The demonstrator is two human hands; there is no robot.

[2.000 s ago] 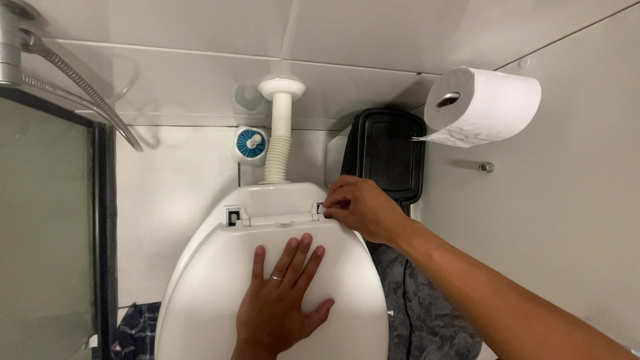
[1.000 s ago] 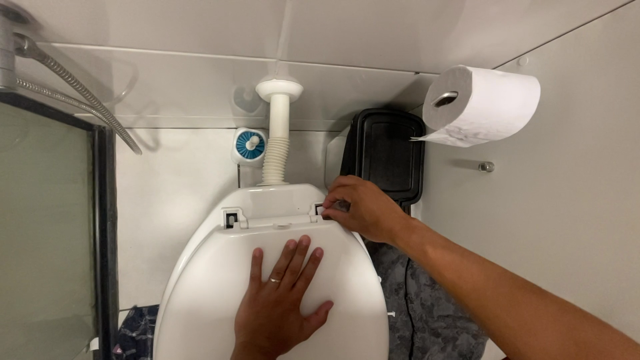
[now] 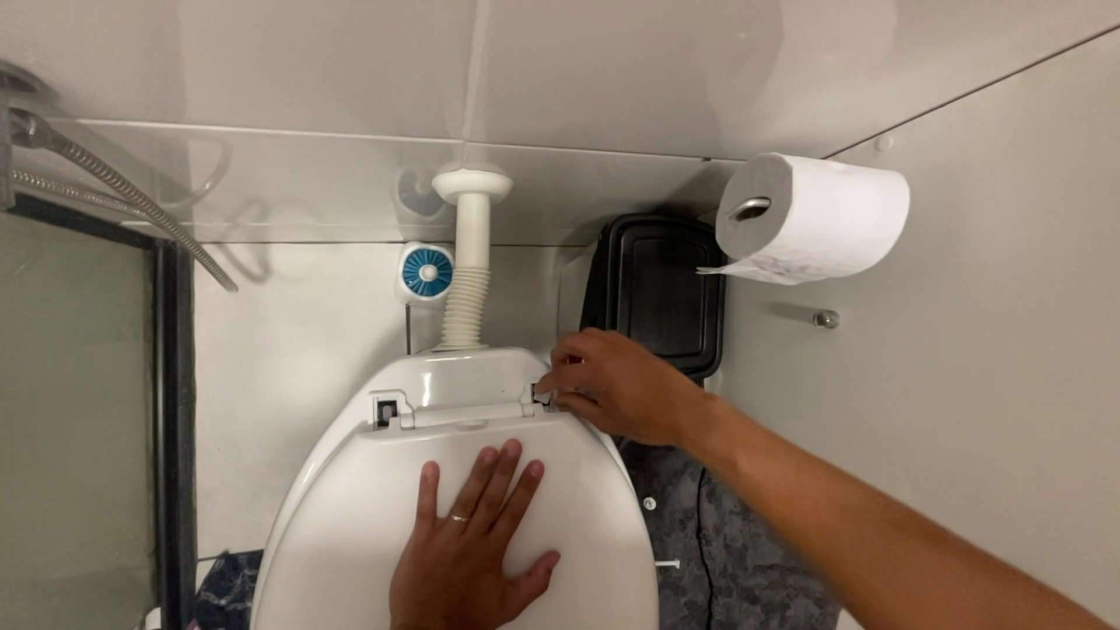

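Note:
My left hand (image 3: 468,547), with a ring on one finger, lies flat with fingers apart on the closed white toilet lid (image 3: 350,525). The fingertips of my right hand (image 3: 617,385) are at the right hinge recess (image 3: 541,395) of the toilet seat. They partly cover it, and whether they pinch a small part there cannot be told. The left hinge recess (image 3: 385,411) is uncovered, with a dark square opening. Behind the hinges, a ribbed white pipe (image 3: 468,302) joins the toilet to the wall.
A black lidded bin (image 3: 665,293) stands behind my right hand. Above it hangs a toilet paper roll (image 3: 822,219). A blue and white container (image 3: 426,273) is beside the pipe. A white bolt (image 3: 667,563) and a small round white piece (image 3: 649,504) show to the right of the lid, near a dark cord (image 3: 703,542).

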